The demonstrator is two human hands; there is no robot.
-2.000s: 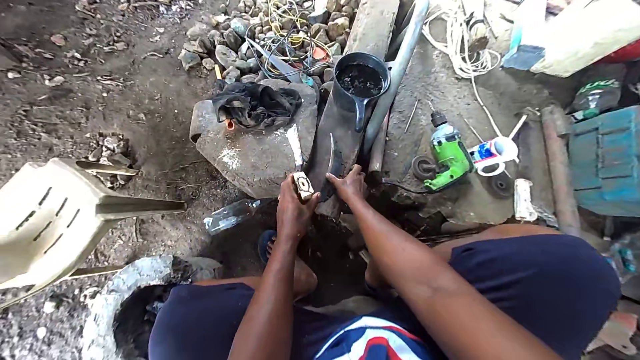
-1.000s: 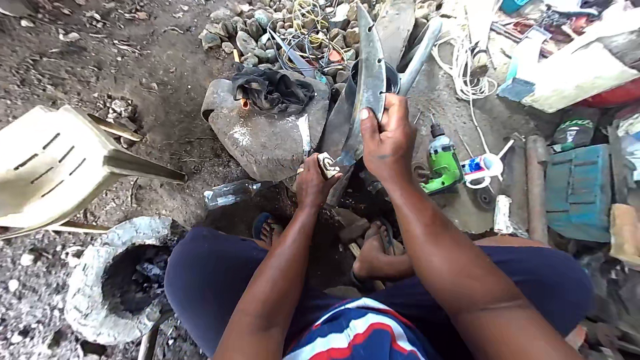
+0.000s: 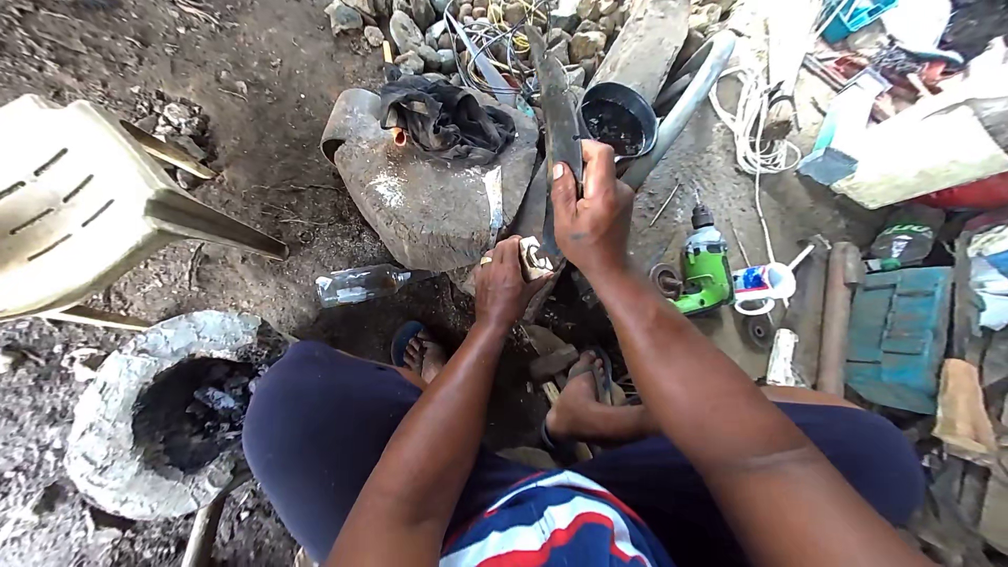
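My right hand (image 3: 592,206) grips a dark metal blade (image 3: 561,118), its pointed end up and away from me. Just left of it, my left hand (image 3: 502,285) is closed around a carved pale block (image 3: 535,260), perhaps a wooden handle. A narrow whitish blade or strip (image 3: 495,197) extends above the left hand over a large flat stone (image 3: 425,209). Dark crumpled cloth (image 3: 453,118) lies on that stone. Behind the right hand stands a black pan of dark liquid (image 3: 618,120).
A clear bottle (image 3: 362,285) lies left of the stone. A green power drill (image 3: 705,268), a white mug (image 3: 764,285) and coiled rope (image 3: 756,134) are at the right. A plastic chair (image 3: 87,205) and a clay stove holding charcoal (image 3: 110,425) stand at the left.
The right hand, low beside the left hand two seconds ago, is now higher with the blade raised in front of the pan. The left hand still holds the block.
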